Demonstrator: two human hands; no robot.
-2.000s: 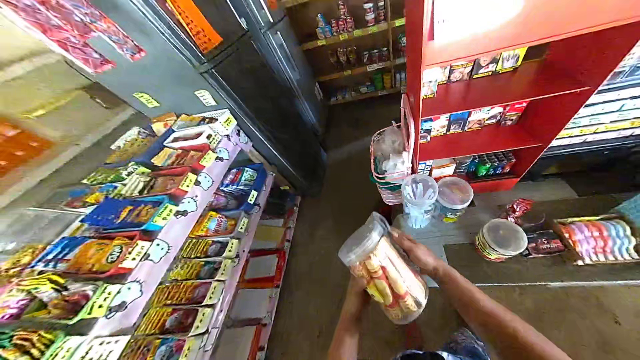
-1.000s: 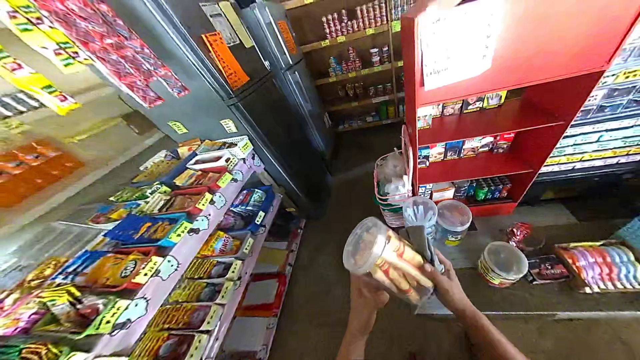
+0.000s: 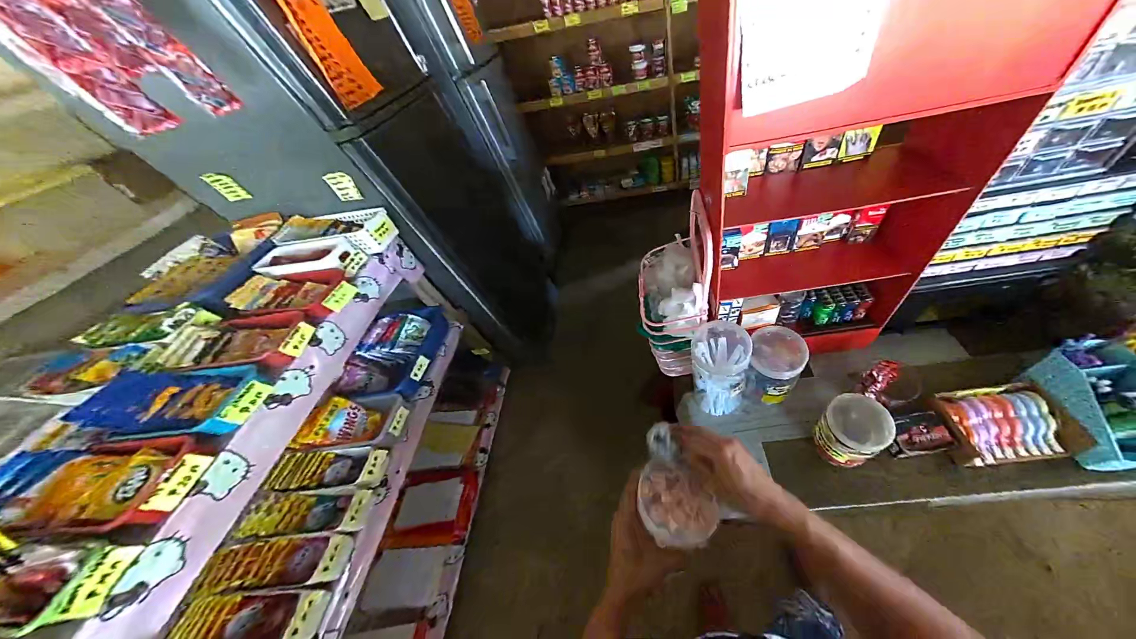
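Observation:
At the lower middle of the head view, my left hand (image 3: pixel 641 541) is wrapped around the left side of a clear plastic jar (image 3: pixel 679 504) with light reddish-brown contents, blurred by motion. Over the jar's upper right edge, my right hand (image 3: pixel 721 463) grips a small greyish, see-through thing (image 3: pixel 661 441), perhaps plastic wrap or part of the jar's top; which one I cannot tell. Just beyond my hands, a clear tub of white sticks (image 3: pixel 721 364) stands beside a lidded round tub (image 3: pixel 778 362) on the low ledge.
Stepped snack racks (image 3: pixel 311 390) fill the left side, against a dark refrigerator (image 3: pixel 435 169). Pink baskets (image 3: pixel 672 297) stand by a red shelf unit (image 3: pixel 830 257). The ledge at right holds another tub (image 3: pixel 854 428), a box of pastel items (image 3: pixel 1003 426) and a teal organizer (image 3: pixel 1078 399).
The jar has turned from tilted, its pale stick-like contents showing from the side, to a view mostly of its end. My right hand has moved from the jar's side to its upper edge.

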